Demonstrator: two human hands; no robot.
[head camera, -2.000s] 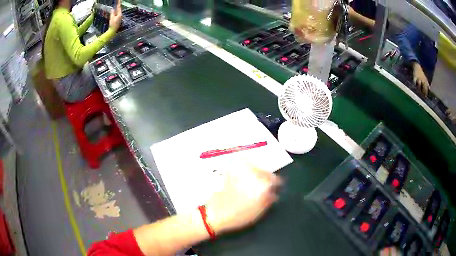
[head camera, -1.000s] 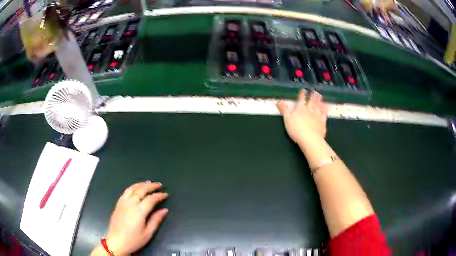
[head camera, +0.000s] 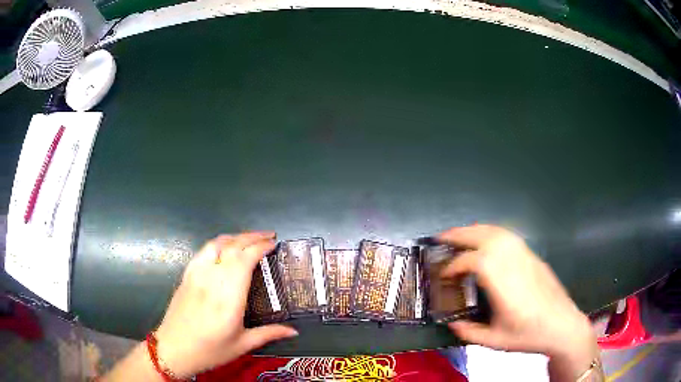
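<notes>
Several phone batteries, dark with gold print and white strips, lie in an overlapping row near the bench's front edge. My left hand is at the left end of the row, its fingers and thumb around the outermost battery. My right hand is at the right end, slightly blurred, its fingers and thumb around a dark battery there. The fingers partly hide both end batteries.
A white paper with a red pen and a pale pen lies at the left. A white desk fan stands behind it. A pale edge strip runs along the far side. A red stool shows at lower right.
The view has tilted down from the conveyor trays to the near edge. My right hand has come back from the pale strip, and both hands have closed in on the battery row.
</notes>
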